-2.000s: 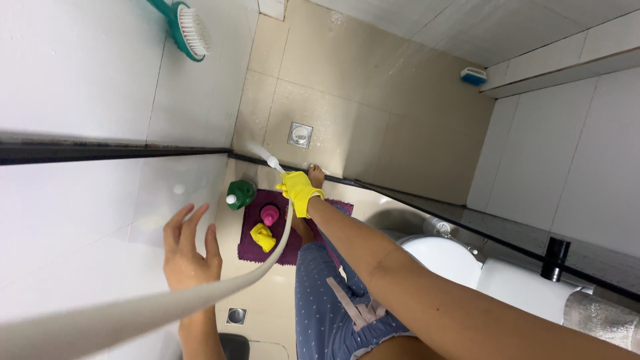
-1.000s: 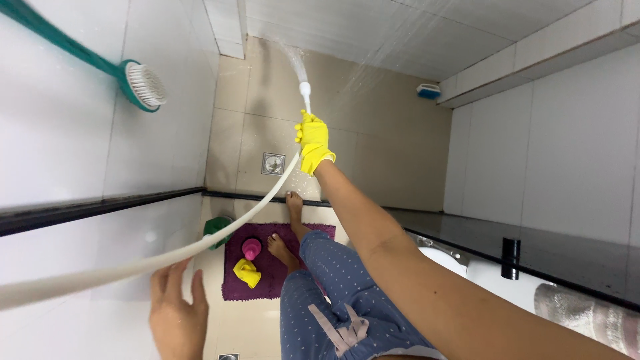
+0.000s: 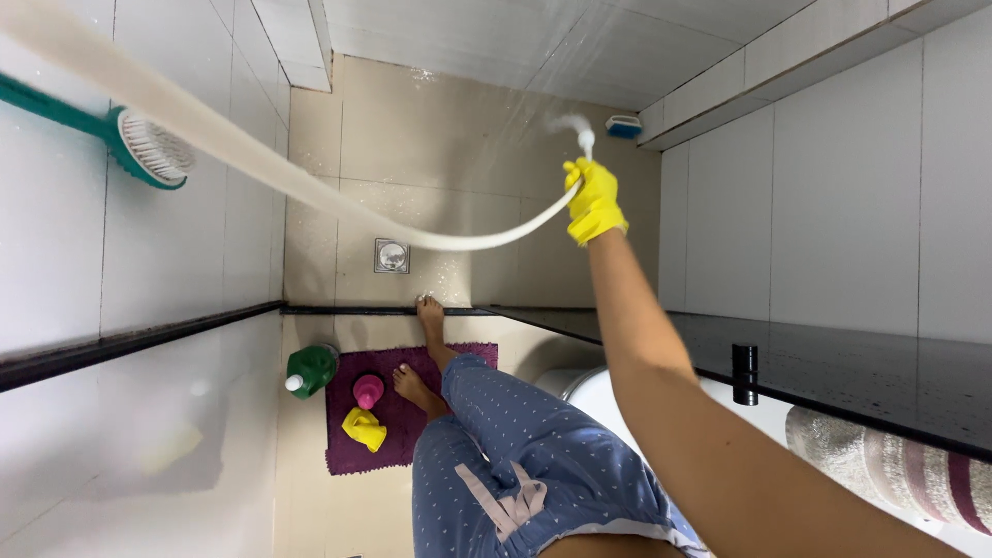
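My right hand, in a yellow rubber glove, grips a white handheld shower head and the end of its hose over the shower floor. Water sprays from the head toward the far wall. The white hose sags from my right hand and runs to the upper left, close to the camera. My left hand is out of view. A green-backed brush with white bristles is by the left wall. Behind the hose lies a square floor drain. A blue and white scrub brush lies in the far right corner.
A purple mat holds a pink bottle and a loose yellow glove; a green bottle stands beside it. A black-framed sill crosses the floor under my forward foot. A glass panel with a black knob is at right, near the toilet.
My right hand has moved forward and to the right with the shower head. My left hand, seen earlier at lower left, has left the view. One foot has come forward onto the sill.
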